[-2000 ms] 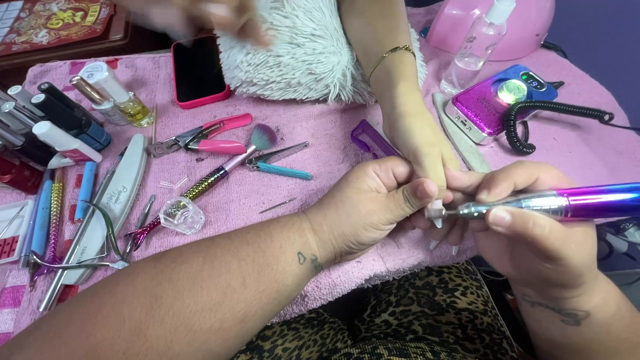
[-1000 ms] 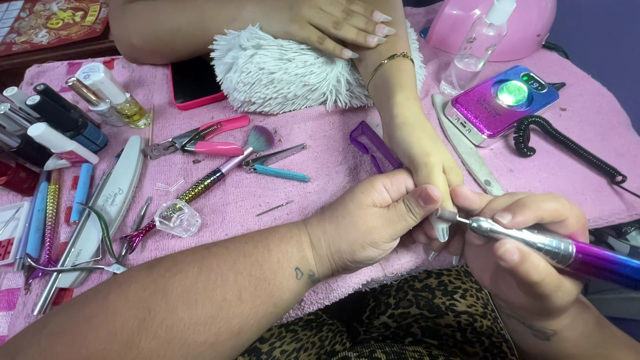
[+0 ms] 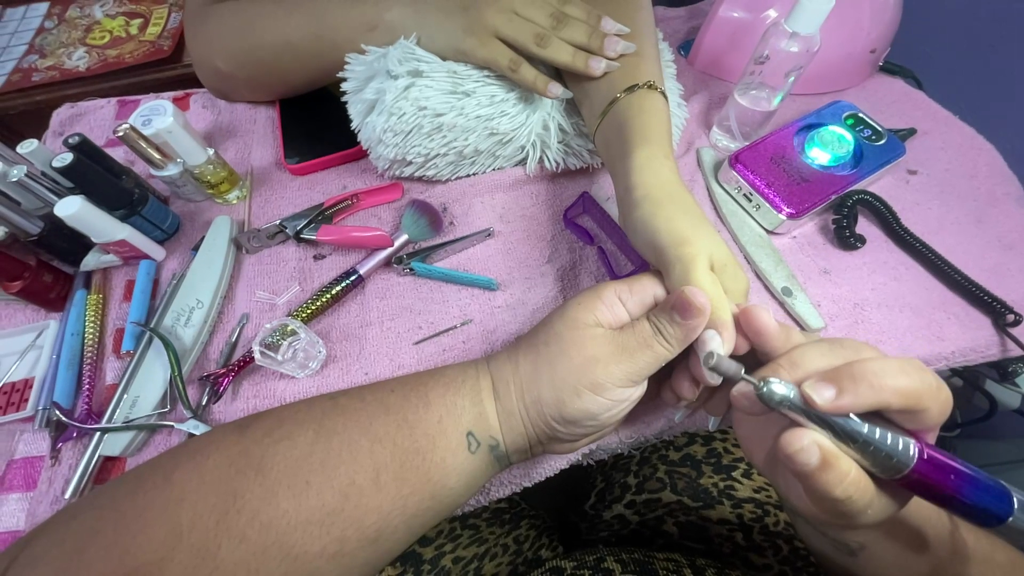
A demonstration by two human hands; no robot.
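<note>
My left hand (image 3: pixel 588 364) grips a finger of another person's hand (image 3: pixel 680 232), the thumb lying beside its long pale nail (image 3: pixel 709 352). In my right hand (image 3: pixel 840 416) is an electric nail drill handpiece (image 3: pixel 864 440), silver, purple and blue, its cylindrical bit (image 3: pixel 724 366) at that nail. The person's forearm, with a gold bracelet (image 3: pixel 628 100), rests on a fluffy white cushion (image 3: pixel 472 112), and their other hand (image 3: pixel 544 40) lies across it. A purple and blue drill control unit (image 3: pixel 812 172) with a lit round display stands at the right, near a coiled black cord (image 3: pixel 920 248).
A pink towel (image 3: pixel 528 208) covers the table. Left lie nail polish bottles (image 3: pixel 112 200), pink-handled nail tip cutters (image 3: pixel 328 220), a brush (image 3: pixel 352 280), nail clippers (image 3: pixel 448 264) and a nail file (image 3: pixel 184 328). Another file (image 3: pixel 760 248), a clear bottle (image 3: pixel 768 80) and a pink dome-shaped device (image 3: pixel 848 40) are at right.
The person's free hand, blurred above the cushion two seconds ago, now rests on their forearm. My right hand has tilted the drill handpiece, its rear end now lower.
</note>
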